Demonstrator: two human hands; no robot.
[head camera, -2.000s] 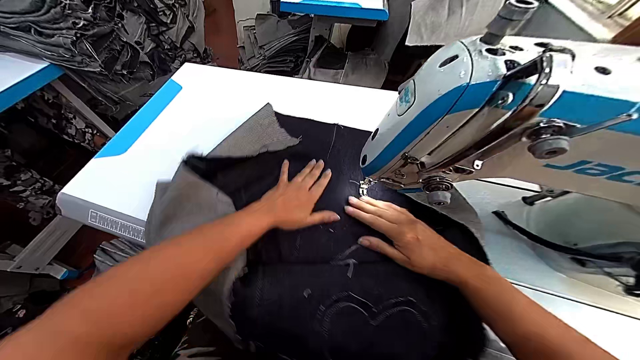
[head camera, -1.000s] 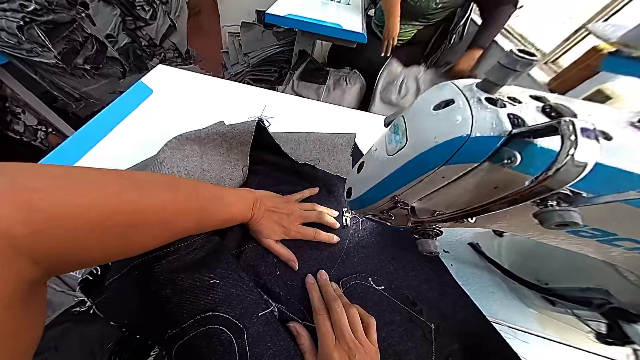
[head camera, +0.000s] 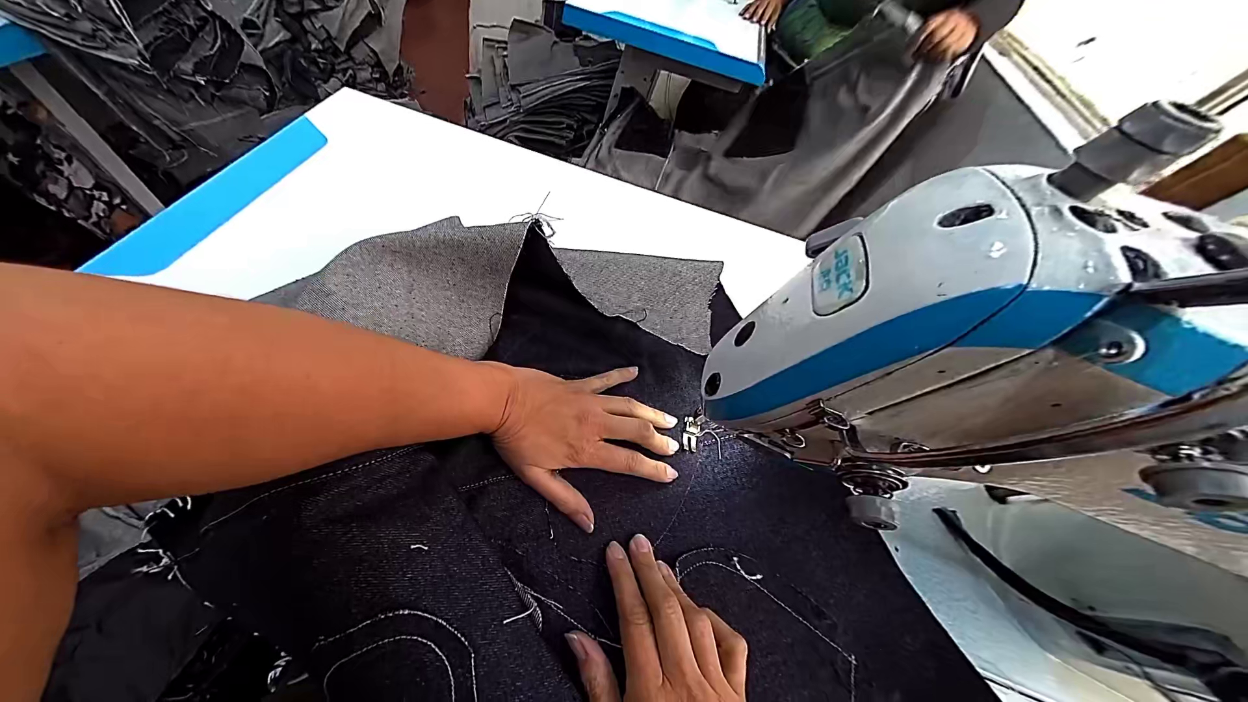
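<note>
Dark denim fabric (head camera: 780, 546) with pale curved stitch lines lies over the machine table, its grey underside folded up at the far edge. My left hand (head camera: 575, 429) rests flat on the denim with fingers spread, fingertips just left of the presser foot (head camera: 693, 434). Below it, my right hand (head camera: 668, 634) lies on the same cloth, fingers close together, partly cut off by the lower frame edge. Neither hand grips anything visible. The head of a Jack sewing machine (head camera: 916, 283) stands over the cloth at the right. The needle tip is too small to make out.
The white tabletop (head camera: 390, 175) with a blue edge extends behind the cloth. Piles of grey fabric (head camera: 244, 88) lie at the upper left, with a stack of cut pieces (head camera: 546, 88) nearby. Across from me, a co-worker's hands (head camera: 946, 34) are near grey cloth at another table.
My right hand has moved from beside the presser foot to lower on the denim. The cloth has shifted and turned. A co-worker's hands have come into view as the view moved.
</note>
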